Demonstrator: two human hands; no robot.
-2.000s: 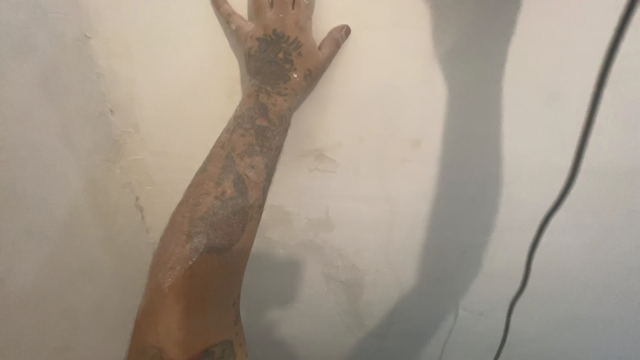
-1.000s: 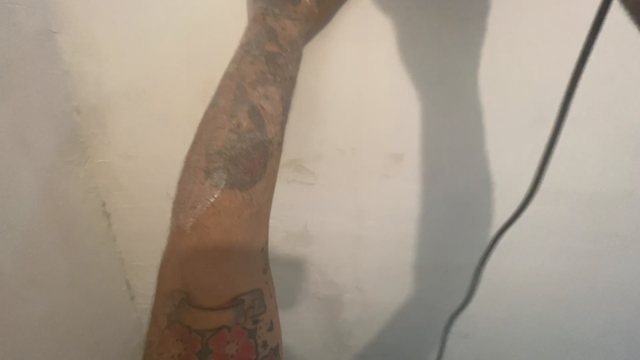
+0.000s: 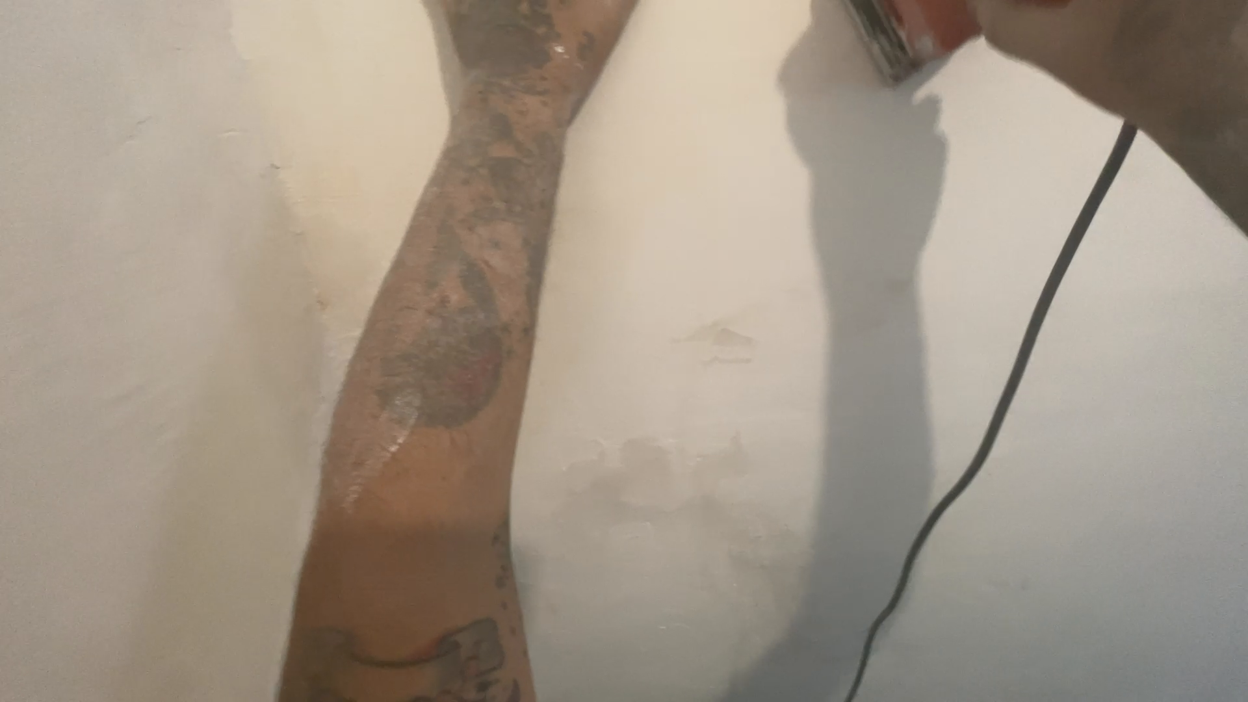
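My left arm reaches up along the pale plastered wall. At the top edge, the back of my left hand lies against the wall, its base spreading outward; the fingertips are out of view. In the top right corner my right hand grips a red tool with a dark, flat edge close to the wall. Most of the tool is cut off by the frame, so its kind cannot be told.
A black cable hangs from behind my right wrist down to the bottom edge. Rough, uneven patches mark the wall between my left arm and the arm's shadow. A ragged plaster edge runs down left of the arm.
My right hand with the red tool has come into view at the top right. My left hand, seen spread on the wall two seconds ago, is now partly cut off as the view has shifted.
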